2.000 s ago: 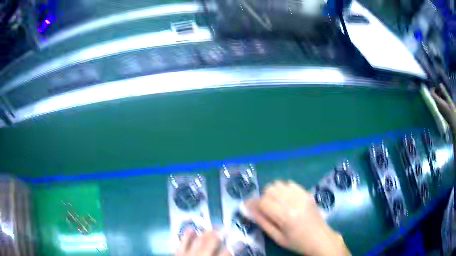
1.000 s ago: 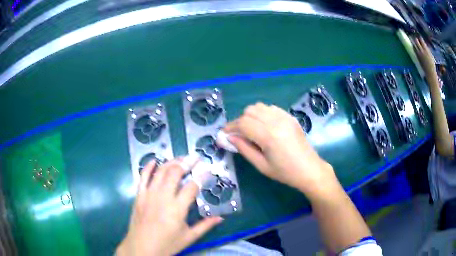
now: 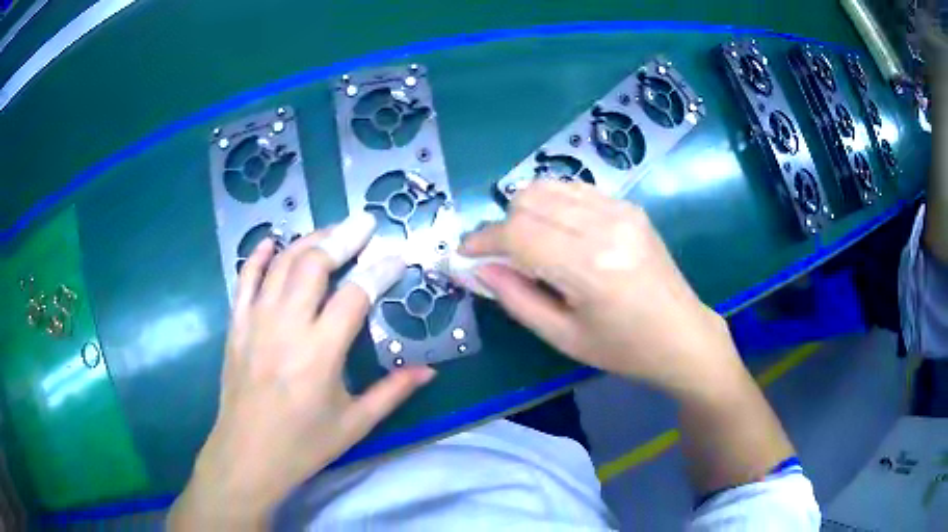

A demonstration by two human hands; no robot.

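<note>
A grey three-fan frame [image 3: 390, 161] lies on the dark-green bench in front of me. My left hand [image 3: 307, 343], with white finger cots on two fingers, rests its fingertips at the frame's left edge, fingers apart. My right hand [image 3: 593, 281] is closed on a small white thing [image 3: 473, 272] against the frame's right side, between the middle and lower openings. I cannot tell what the white thing is. A second frame [image 3: 252, 197] lies to the left, its lower part hidden by my left hand.
A slanted frame [image 3: 619, 135] lies beyond my right hand, its lower end partly covered. Several more frames [image 3: 780, 135] stand in a row at right. Small copper-coloured rings lie on the bright green mat [image 3: 62, 416] at left. Another person's arm [image 3: 932, 156] shows at the right edge.
The view has tilted down, so the frames sit higher in the picture. My right hand and the white thing have moved down the frame from the middle opening towards the lower one.
</note>
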